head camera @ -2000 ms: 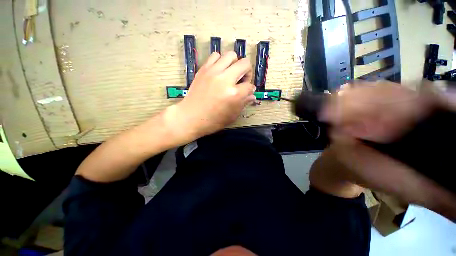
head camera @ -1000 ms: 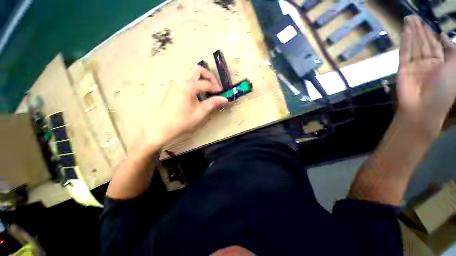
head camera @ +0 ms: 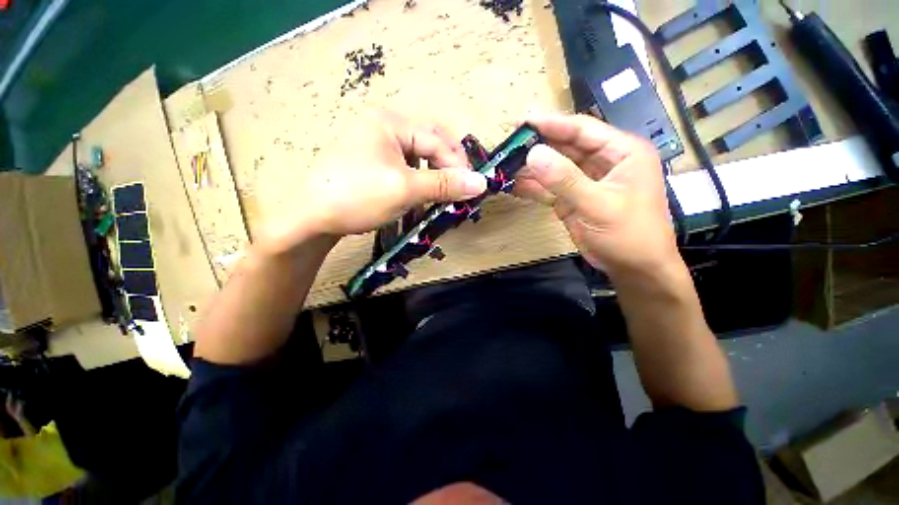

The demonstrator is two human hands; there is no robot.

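The black comb-shaped housing [head camera: 382,277] with the green circuit board [head camera: 509,148] is held tilted above the cardboard sheet, running from lower left to upper right. Short red wires and small black plugs show along its near side. My left hand [head camera: 380,178] pinches it near the middle, thumb on the board edge. My right hand [head camera: 613,187] grips its upper right end between thumb and fingers. The housing arms are mostly hidden behind the board and my left hand.
Screw piles [head camera: 364,67] lie on the cardboard sheet [head camera: 453,84]. The black power supply [head camera: 631,94], a spare housing [head camera: 744,74] and the electric screwdriver [head camera: 843,79] are at right. Black pads [head camera: 135,253] and a cardboard box [head camera: 44,252] are at left. A person in yellow [head camera: 39,459] shows lower left.
The housing has been lifted from the cardboard and turned. My right hand has come in from the far right, empty a second ago, and taken hold of its end. The screwdriver now lies at right.
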